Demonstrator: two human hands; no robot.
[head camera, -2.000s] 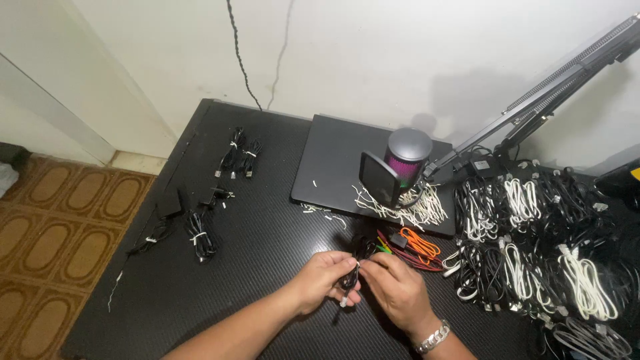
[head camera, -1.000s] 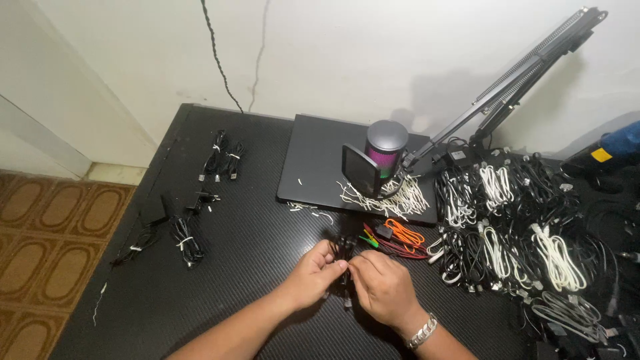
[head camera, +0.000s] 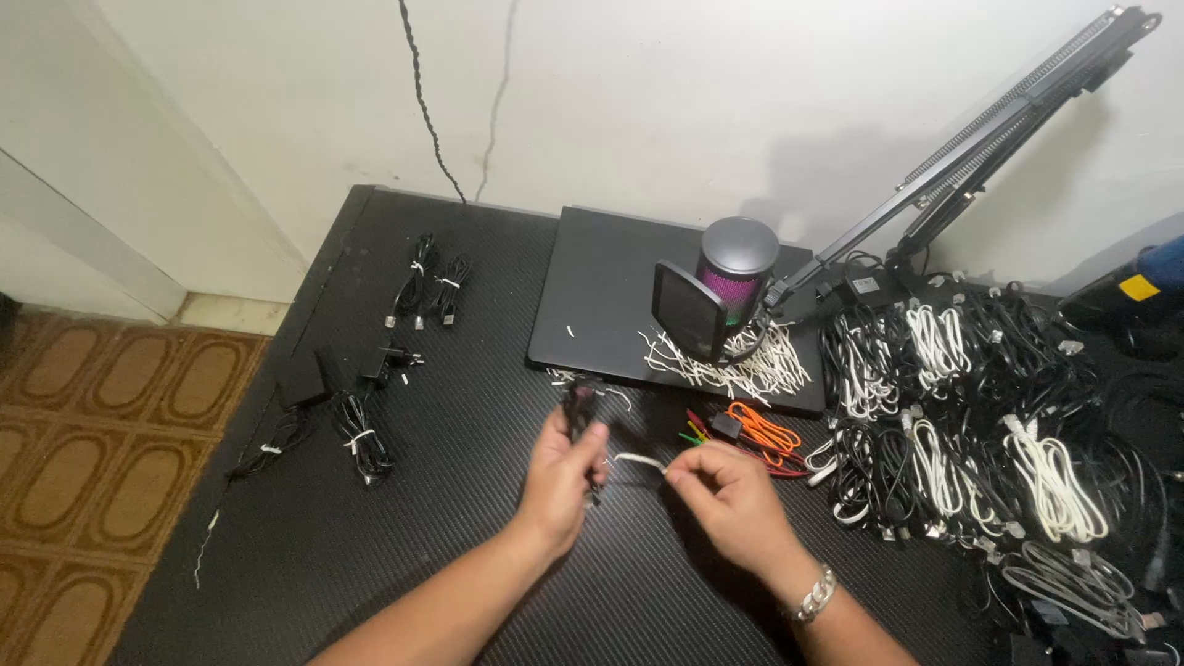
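My left hand (head camera: 562, 472) grips a folded bundle of black cable (head camera: 581, 407) above the black textured table (head camera: 462, 573). To its right, my right hand (head camera: 726, 495) pinches a short white twist tie (head camera: 640, 459) between thumb and fingertips; its free end points toward the bundle. Whether the tie touches the bundle is unclear. Just beyond my right hand lie an orange cable (head camera: 766, 433) and red, yellow and green leads. Many loose white ties (head camera: 777, 365) are heaped at the front of a closed black laptop (head camera: 601, 277).
A microphone (head camera: 738, 264) with a pop filter (head camera: 689, 310) hangs from a jointed arm (head camera: 980, 139) over the laptop. Bundled black and white cables (head camera: 1054, 481) crowd the right side. Tied black cables (head camera: 363, 439) and a black adapter (head camera: 303, 379) lie at left, near the table's edge.
My hands, close together on the black cable before, are now apart. The left holds the bundle farther up, and the right has come away with the white tie in its fingers.
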